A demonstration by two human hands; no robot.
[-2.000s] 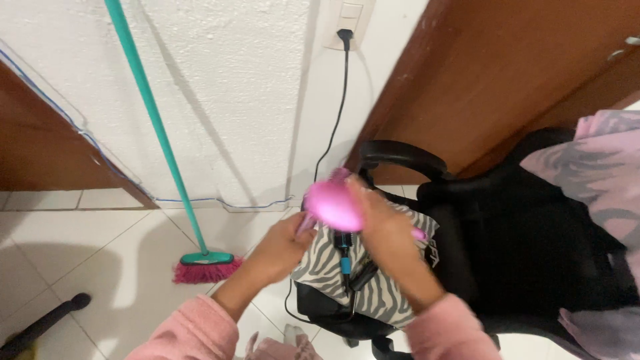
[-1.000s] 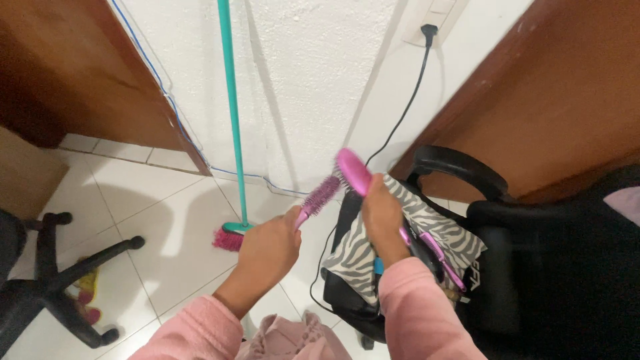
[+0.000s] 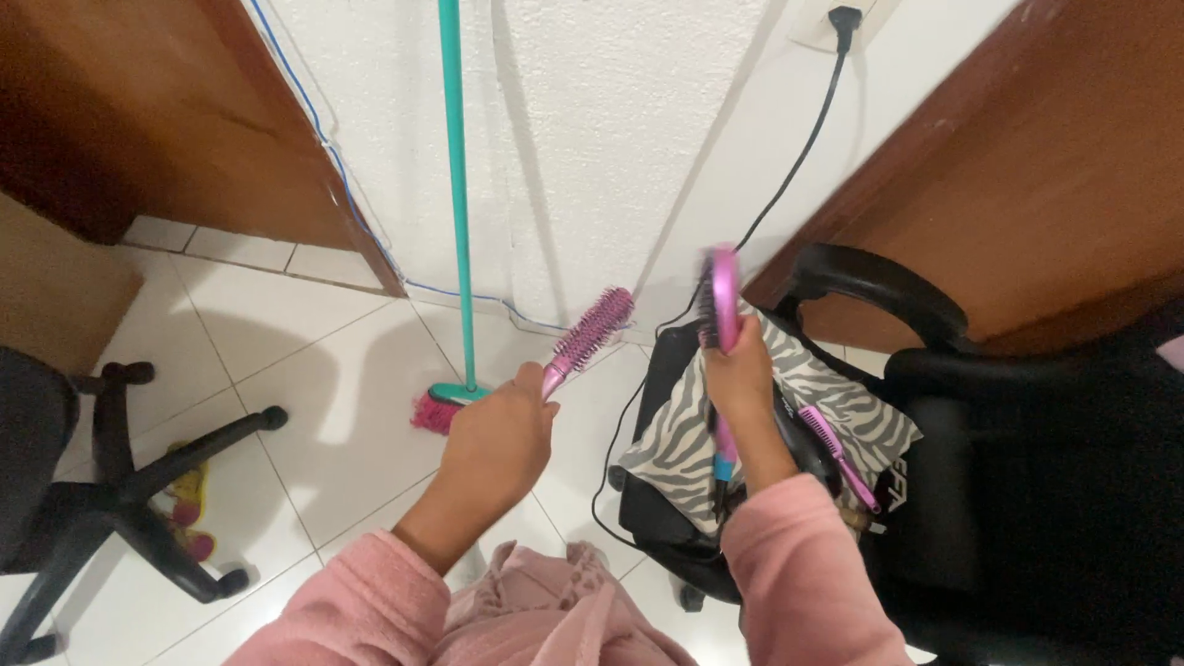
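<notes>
My left hand (image 3: 498, 442) grips the handle of a pink round hairbrush (image 3: 592, 331), its bristled barrel pointing up and to the right. In my right hand (image 3: 740, 375) is a pink paddle hairbrush (image 3: 724, 287), slightly blurred, with its dark bristles facing left; the two brushes are apart. Beneath my right hand, a zebra-print cloth (image 3: 680, 453) lies on a black chair. A pink comb-like brush (image 3: 837, 455) rests on that cloth beside a black appliance (image 3: 807, 444), partly hidden by my right forearm.
A teal-handled broom (image 3: 458, 185) leans on the white wall. A black cord (image 3: 803, 153) runs from the wall outlet down to the chair, whose armrest (image 3: 879, 287) stands at right. Another wheeled chair's base (image 3: 120, 490) is at left, near a brown door.
The two brushes, close together in the earlier frames, are now wider apart. The view has shifted, bringing the left chair into sight since two seconds ago.
</notes>
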